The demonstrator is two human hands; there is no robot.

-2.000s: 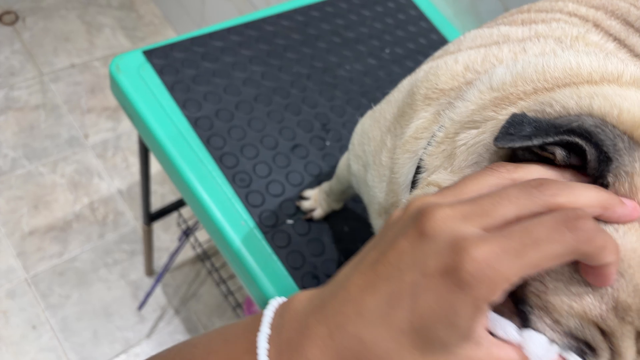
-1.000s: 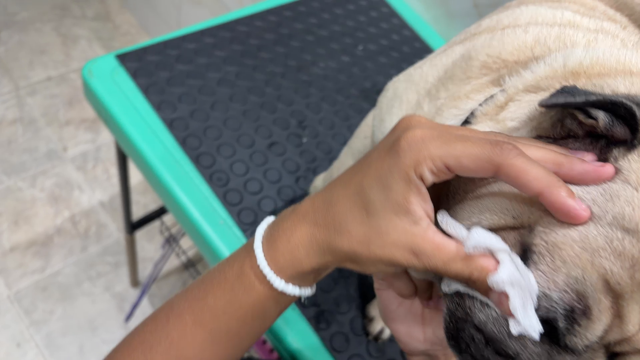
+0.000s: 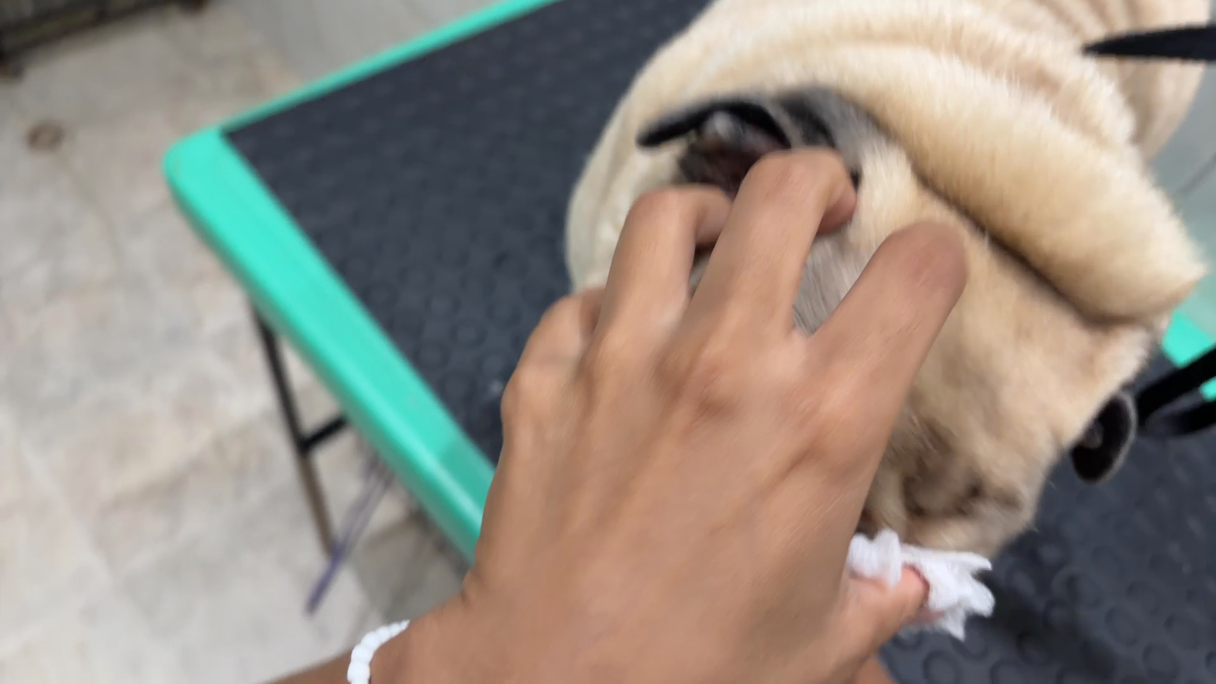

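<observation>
A fawn pug (image 3: 1007,161) stands on the table, its head lowered and turned towards the lower right. My left hand (image 3: 703,408), wearing a white beaded bracelet (image 3: 370,651), lies over the side of its head, back of the hand up. The bent fingers rest beside the dog's dark ear (image 3: 736,142). A crumpled white wipe (image 3: 950,581) is held at my thumb, by the folds of the face. The other ear (image 3: 1105,437) shows at the right. A sliver of skin at the bottom edge may belong to my right hand, which is otherwise hidden.
The table has a black studded rubber top (image 3: 408,190) and a green rim (image 3: 332,351). Dark metal legs (image 3: 294,427) stand on a tiled floor (image 3: 123,399). Black strap-like things (image 3: 1164,43) reach in at the right edge. A thin purple item (image 3: 347,546) hangs below the table.
My left hand has moved from the muzzle up over the head, by the ear, with the wipe still at its thumb. The dog's head has turned downward. The other hand under the muzzle is mostly hidden now.
</observation>
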